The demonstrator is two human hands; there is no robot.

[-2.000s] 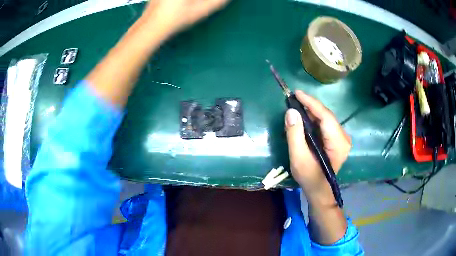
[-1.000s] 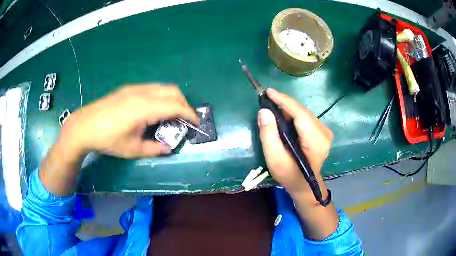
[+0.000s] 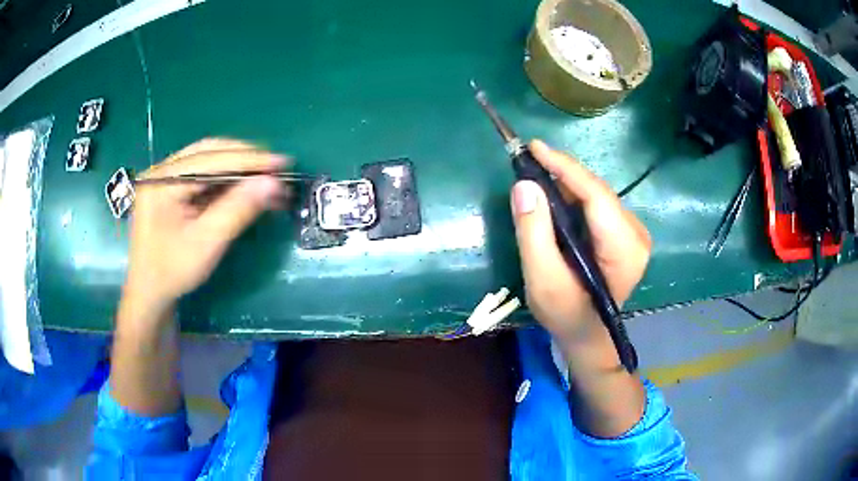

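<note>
A small device housing (image 3: pixel 345 205) with a pale rim and silver-white parts sits on the seat of the black soldering jig (image 3: pixel 391 199). My left hand (image 3: pixel 202 211), partly blurred, is left of the jig and holds thin dark tweezers (image 3: pixel 221 178), whose tips point right toward the housing; exact contact is unclear. My right hand (image 3: pixel 588 244) holds the black soldering iron (image 3: pixel 572 230) right of the jig, its tip up and left, touching nothing.
Spare housings (image 3: pixel 89 116) lie at the left, beside a clear bag (image 3: pixel 21 244). A tan ring pot (image 3: pixel 588 56) stands beyond the iron. A black fan (image 3: pixel 726 80), spare tweezers (image 3: pixel 733 215) and red tray (image 3: pixel 788 246) are at right. White connectors (image 3: pixel 493 311) lie at the bench edge.
My left hand reached far forward, came back with a housing, and has let it go on the jig. It has since moved left with the tweezers. My right hand still holds the iron.
</note>
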